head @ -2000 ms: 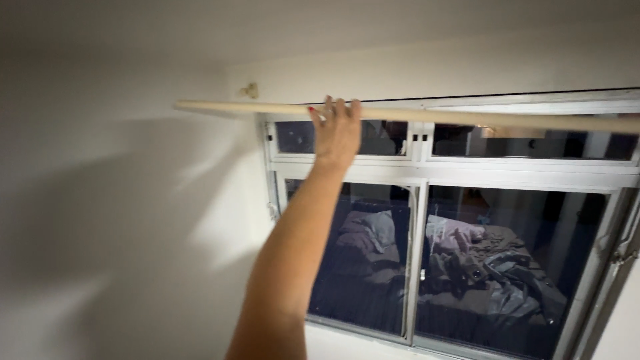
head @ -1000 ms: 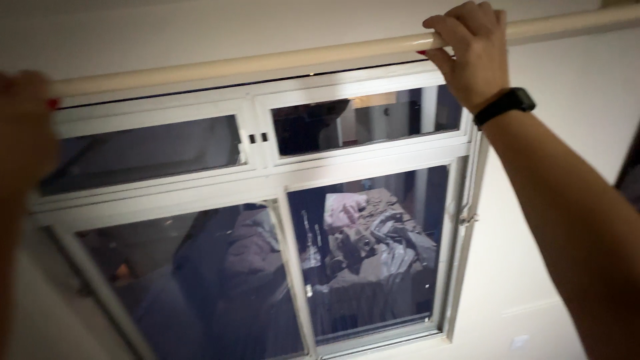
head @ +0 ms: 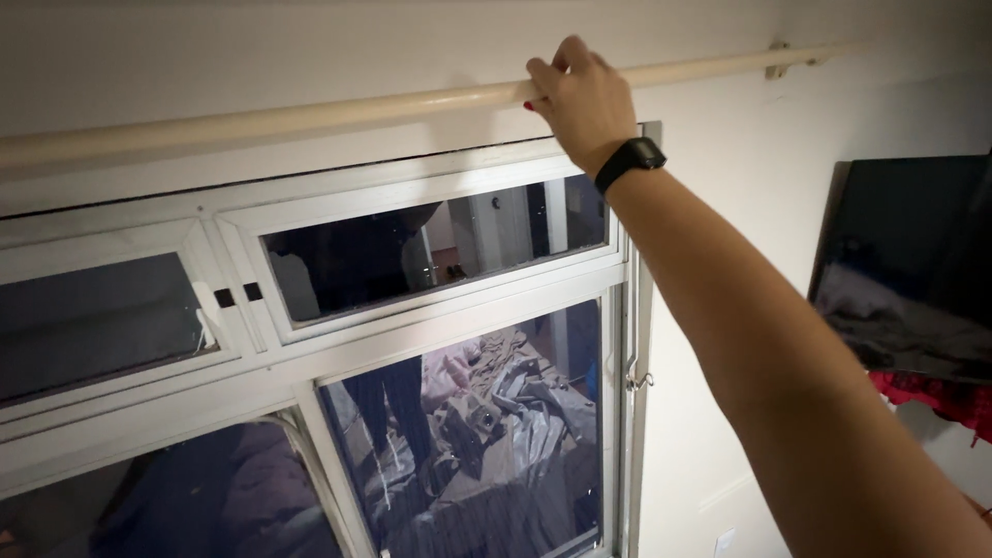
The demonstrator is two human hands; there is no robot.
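A long cream curtain rod [head: 333, 110] runs across the top of the view, above the window. My right hand [head: 585, 101] grips it from above, right of the middle, with the thumb below; a black wristband [head: 632, 161] is on that wrist. To the right of the hand, the rod passes at a small wall bracket [head: 777, 63]; whether it rests in the bracket I cannot tell. My left hand is out of view, and so is the rod's left end.
Below the rod is a white-framed sliding window [head: 457, 325] with small upper panes, its glass reflecting a bed with rumpled bedding. A window latch [head: 639, 380] juts out at the frame's right side. A dark television [head: 914, 263] hangs at the right, above red cloth [head: 934, 399].
The view has swung right, bringing in the right bracket and the television. My left hand, at the rod a second ago, has gone out of view. My right hand is still on the rod.
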